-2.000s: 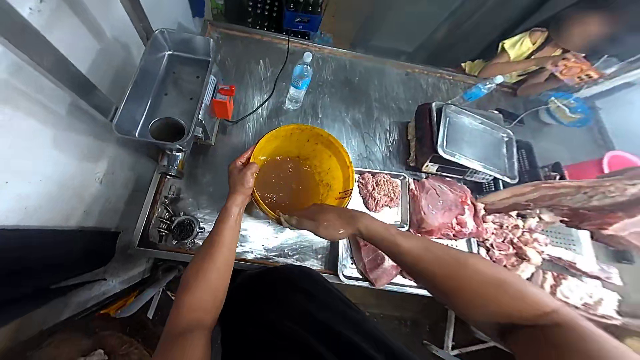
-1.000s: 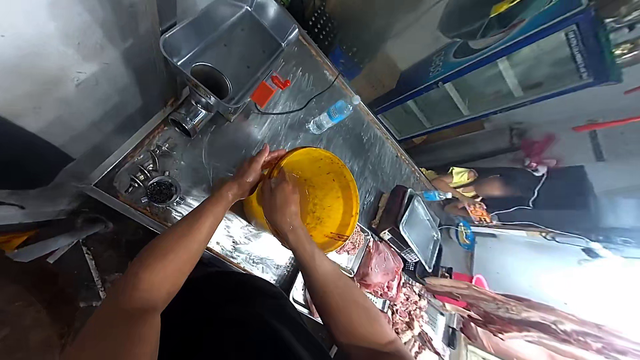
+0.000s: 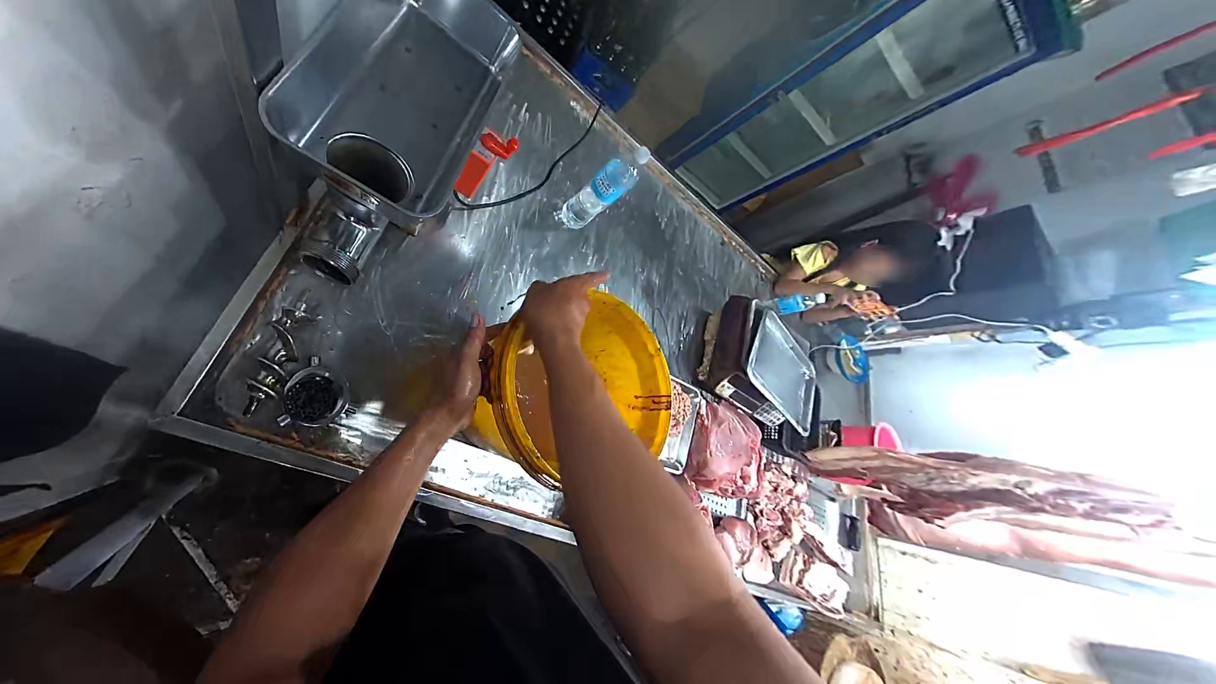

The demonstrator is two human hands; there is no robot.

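A yellow plastic bucket (image 3: 617, 366) with brownish liquid in it stands tilted over the metal table (image 3: 513, 237), in the middle of the view. My left hand (image 3: 461, 375) presses against the bucket's outer side near its base. My right hand (image 3: 560, 309) lies at the bucket's upper rim, its fingers pointing away over the edge; whether they grip the rim is hard to tell. Beyond the hands lies a water bottle (image 3: 603, 192) with a blue label. Raw meat (image 3: 724, 448) and a tray of ground meat (image 3: 680, 410) are just right of the bucket.
A steel meat grinder's tray (image 3: 408, 95) and its metal throat (image 3: 337, 242) are at upper left, with loose grinder parts (image 3: 313, 397) below. An orange-red switch box (image 3: 477, 171) has a black cable. A scale (image 3: 750, 375) and hanging meat (image 3: 1007, 494) are rightward. A person (image 3: 836, 271) sits beyond.
My right hand has moved from inside the bucket to its upper rim. The bucket has tipped further, and liquid shows along its lower left inside. The view has turned since the earliest frame.
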